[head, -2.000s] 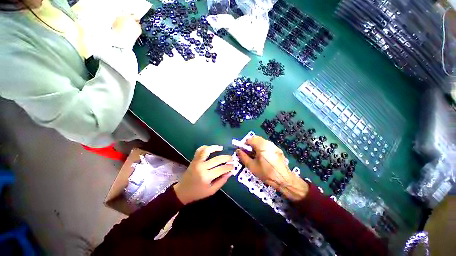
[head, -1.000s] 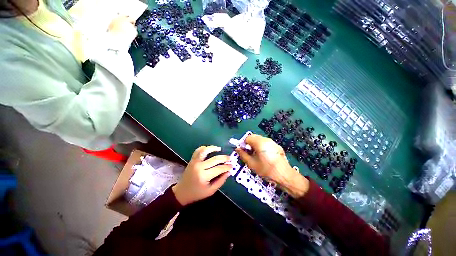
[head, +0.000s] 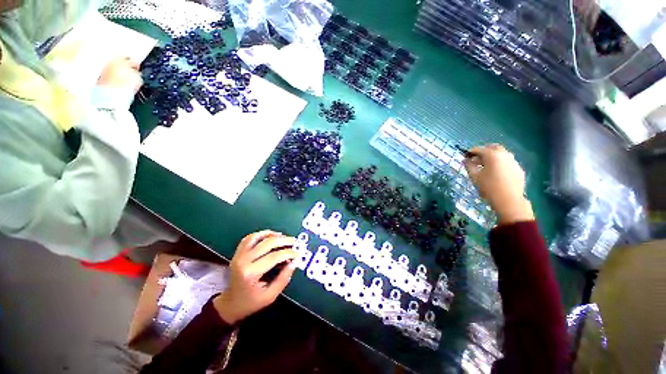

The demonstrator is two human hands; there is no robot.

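White keyhole-shaped pieces (head: pixel 365 253) lie in two rows on the green table. My left hand (head: pixel 257 276) is at the left end of the nearer row, its fingertips on a white piece (head: pixel 301 250). My right hand (head: pixel 498 179) is over the clear blister tray (head: pixel 427 157). Its fingertips are together on a small dark thing (head: pixel 463 151), too small to name. Small black parts (head: pixel 398 207) lie in a band between the white rows and the tray.
A shiny dark heap (head: pixel 304 162) and a smaller cluster (head: pixel 337 112) lie left of the tray. Beyond are a filled tray (head: pixel 369 58), plastic bags and stacked trays (head: pixel 504 47). A person sits left beside white paper (head: pixel 226 146). A scrap box (head: pixel 150 310) stands below the edge.
My right hand has left my left hand and moved right and away to the clear tray, uncovering the white rows. The whole view has shifted right.
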